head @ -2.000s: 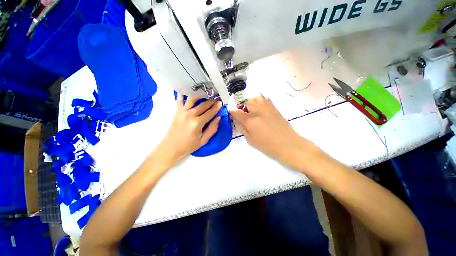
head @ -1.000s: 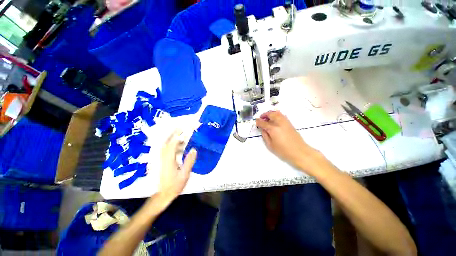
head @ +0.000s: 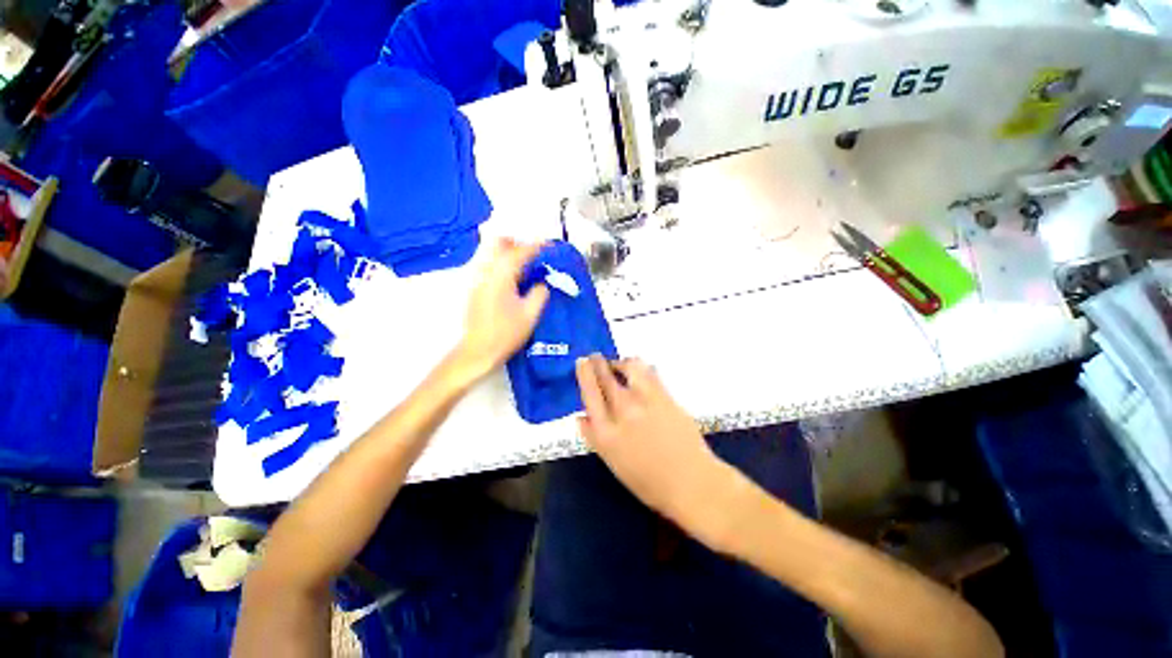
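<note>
A blue panel (head: 555, 328) with a small white printed logo lies on the white table in front of the sewing machine (head: 823, 97). A white fitting shows near its far rounded end. My left hand (head: 504, 309) is at the panel's far left edge, fingertips on it by the fitting. My right hand (head: 636, 418) is at the panel's near right edge, thumb and fingers together on the edge. The presser foot area (head: 614, 244) is just beyond the panel, which lies clear of it.
A panel stack (head: 411, 167) lies at the back left. A loose pile of strap tabs (head: 283, 328) lies at the table's left edge. Red-handled snips (head: 900, 276) lie beside a green square (head: 936, 266) on the right. Beige cloth (head: 221, 555) sits in a blue container below left.
The panel was under the machine head, then came out to the left and is now turned, its logo nearer me. My left hand moved to its far end; my right hand came from the needle to its near edge.
</note>
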